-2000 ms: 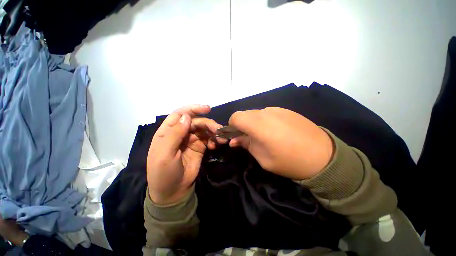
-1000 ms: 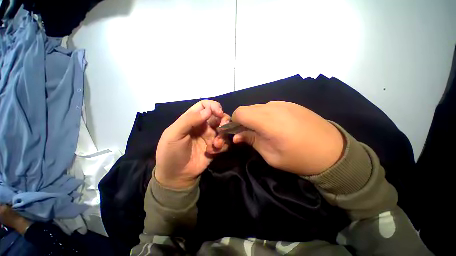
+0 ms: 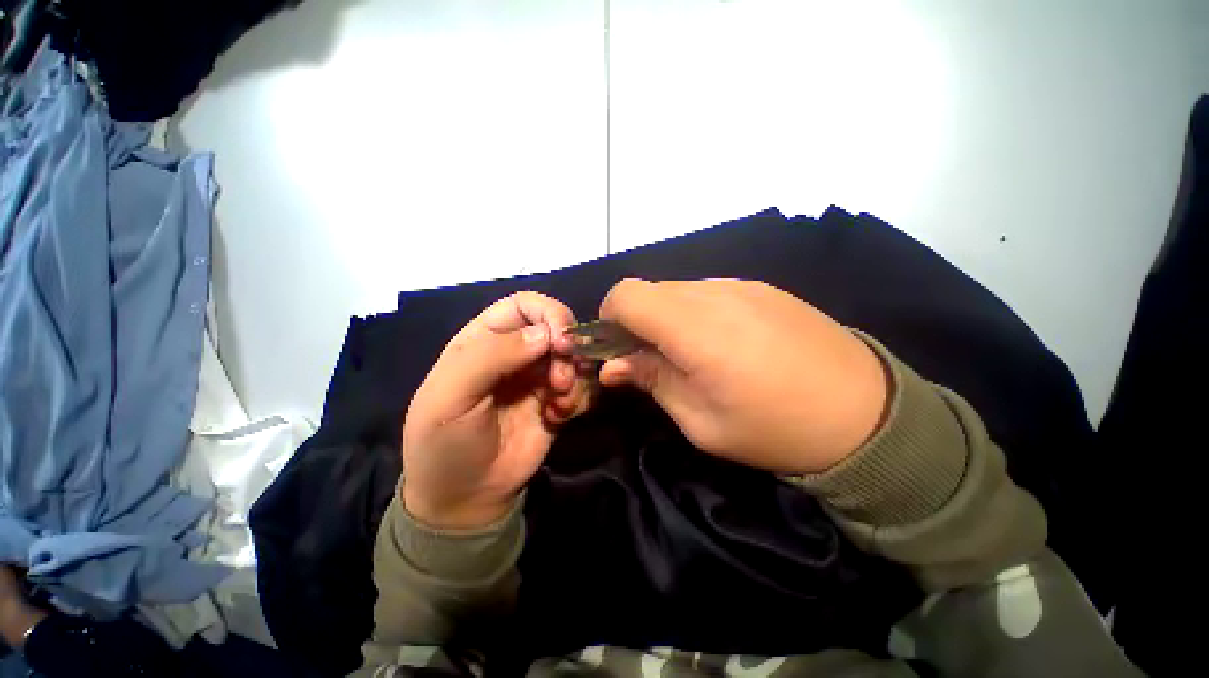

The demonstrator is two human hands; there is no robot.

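Note:
A black garment (image 3: 849, 291) lies in front of me, with its shiny black lining (image 3: 690, 510) creased below my hands. My right hand (image 3: 743, 371) holds a small dark metal tool, likely thread snips (image 3: 603, 340), with the tip pointing left at my left fingertips. My left hand (image 3: 484, 411) is over the garment with thumb and index finger pinched together, touching or nearly touching the tool's tip. What the left fingertips pinch is too small to tell.
Light blue cloth (image 3: 100, 331) with small buttons lies at the left, with white cloth (image 3: 252, 477) beside it. Dark cloth (image 3: 172, 47) is at the upper left. Another black pile (image 3: 1167, 437) is at the right edge. Part of another person's arm (image 3: 16, 612) shows at the lower left.
My left thumb and index finger, spread apart two seconds ago, have closed together at the tool's tip. My right hand keeps hold of the tool. The view has shifted slightly.

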